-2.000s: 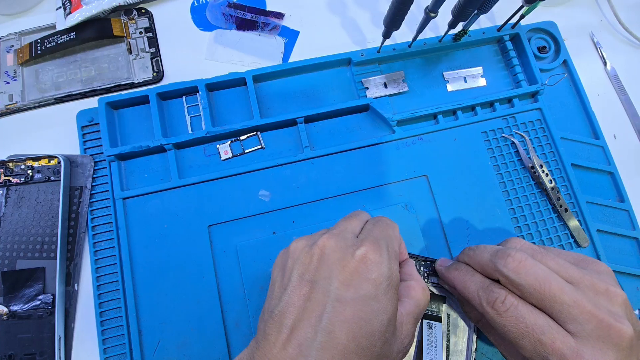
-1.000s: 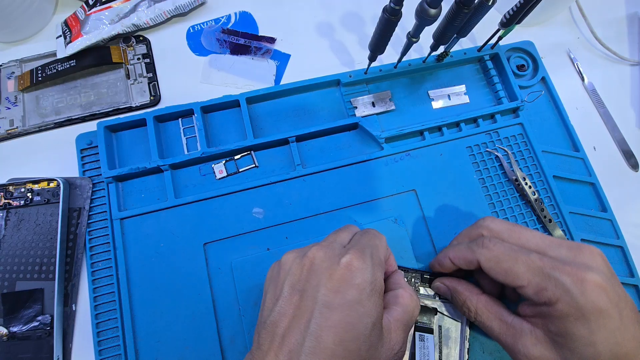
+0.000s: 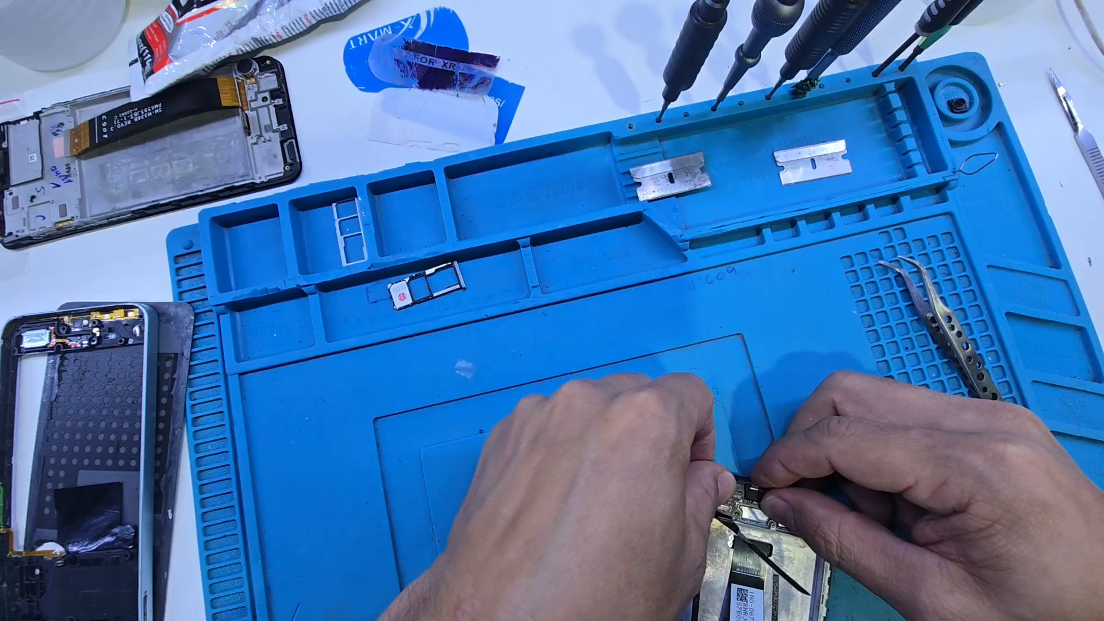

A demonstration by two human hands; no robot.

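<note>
An opened phone body [image 3: 789, 561] with a metal frame lies at the bottom of the mat, partly hidden by both hands. My left hand [image 3: 604, 474] covers its upper left side, thumb and bent fingers pinched together at the top edge; what lies between them is hidden. My right hand [image 3: 914, 492] pinches a small dark part [image 3: 754, 493] at the phone's top end between thumb and forefinger. A thin black cable [image 3: 772, 556] slants over the metal frame below the hands. Curved steel tweezers [image 3: 944, 332] rest on the mat's grid at the right.
The blue silicone mat [image 3: 310, 466] has raised compartments holding SIM trays [image 3: 427, 285] and razor blades [image 3: 670, 177]. Screwdrivers [image 3: 694, 52] stand along its back edge. A phone frame [image 3: 148, 431] lies left, a display assembly [image 3: 172, 172] back left, a scalpel [image 3: 1078, 129] far right.
The thin black cable now shows slanting across the metal frame. Both hands stay at the phone's top end, with small shifts of the fingers.
</note>
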